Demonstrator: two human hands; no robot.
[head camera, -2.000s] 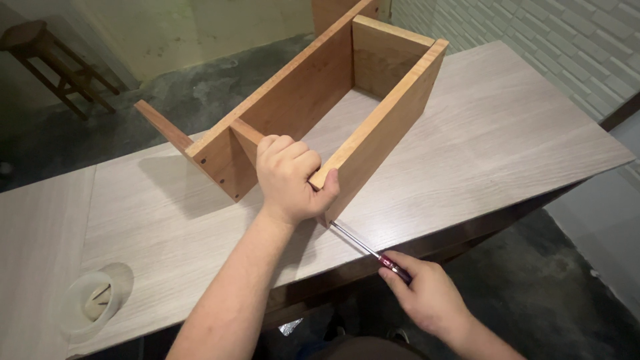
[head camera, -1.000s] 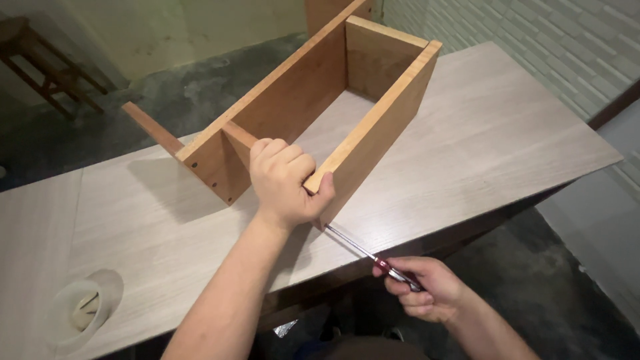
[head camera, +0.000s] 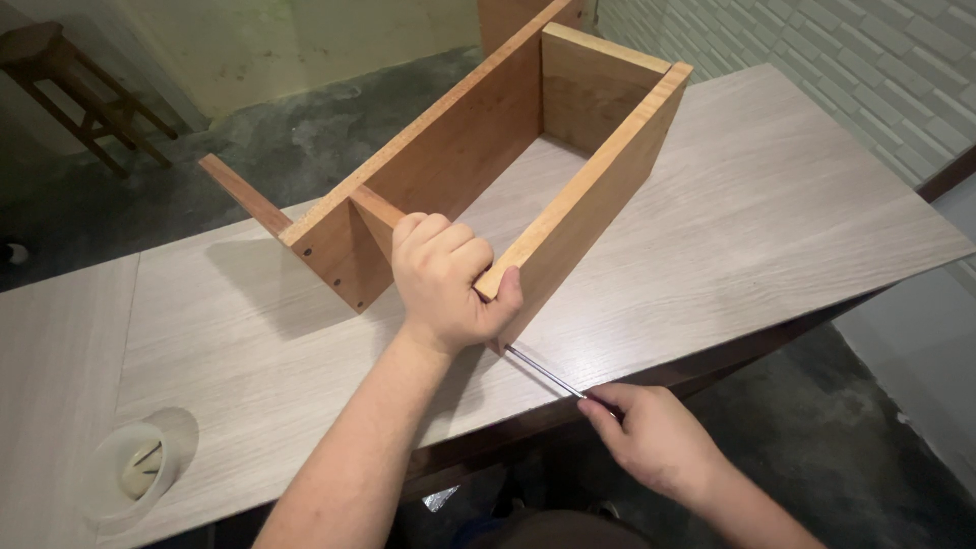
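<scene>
A wooden shelf unit (head camera: 602, 198) stands on the pale wood-grain tabletop (head camera: 732, 229). My left hand (head camera: 450, 282) grips the near corner of it, its fingers over the boards' edges and its thumb against the outer face of the right-hand board. The screwdriver (head camera: 545, 371) is in my right hand (head camera: 648, 435), which is closed round the handle and mostly hides it. Its metal shaft points up and left, with the tip at the bottom near corner of the right-hand board. Whether a screw is under the tip cannot be seen. Dark screw holes or heads mark the left end of the unit.
A translucent plastic cup (head camera: 107, 465) with a few screws in it stands at the tabletop's lower left. The table's front edge runs just under both forearms. Behind the table are a wooden stool (head camera: 84, 91) and a yellowish wall; a white brick-patterned wall (head camera: 854, 69) rises at the right.
My right hand has shifted its hold on the screwdriver; the handle, visible before, is now mostly covered. My left hand keeps its grip on the shelf unit.
</scene>
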